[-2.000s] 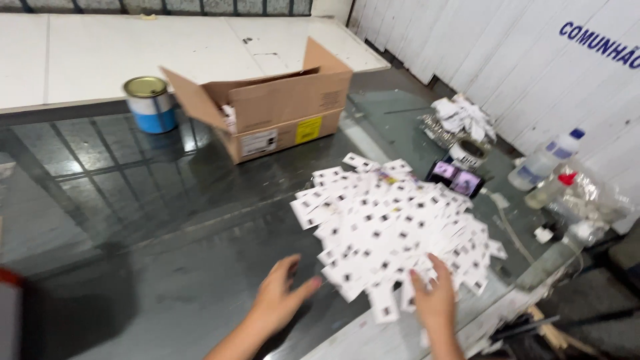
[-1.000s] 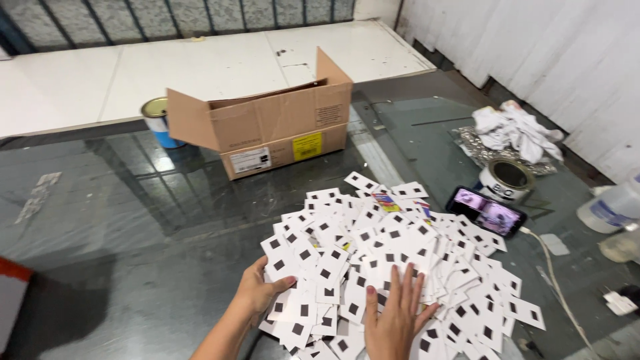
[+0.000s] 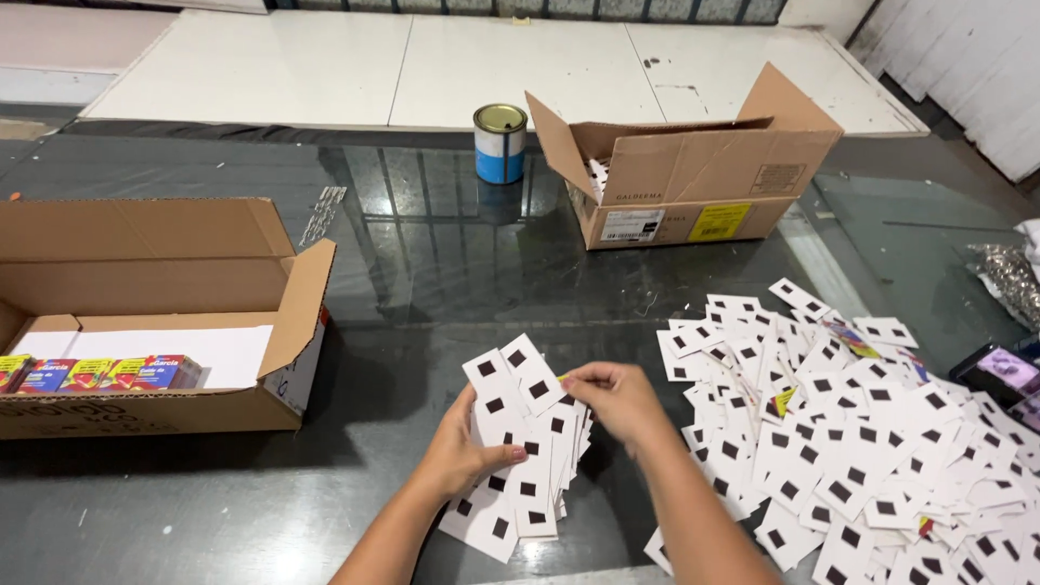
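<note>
My left hand holds a loose, uneven stack of white cards with black squares, its thumb across the top card. At the stack's upper right edge, my right hand pinches a card between thumb and fingertips; a bit of yellow shows there. To the right lies a large spread pile of similar cards, mostly white side up, a few showing coloured printing. An open cardboard box at the left holds a row of colourful printed cards standing against white card or paper.
A second open cardboard box with white cards inside stands at the back right, beside a blue and white metal can. A phone leans at the right edge near a clear bag. White panels line the back.
Both hands were at the card pile one second ago; now they are left of it, holding a stack of cards. The view has swung left, bringing the left box into sight.
</note>
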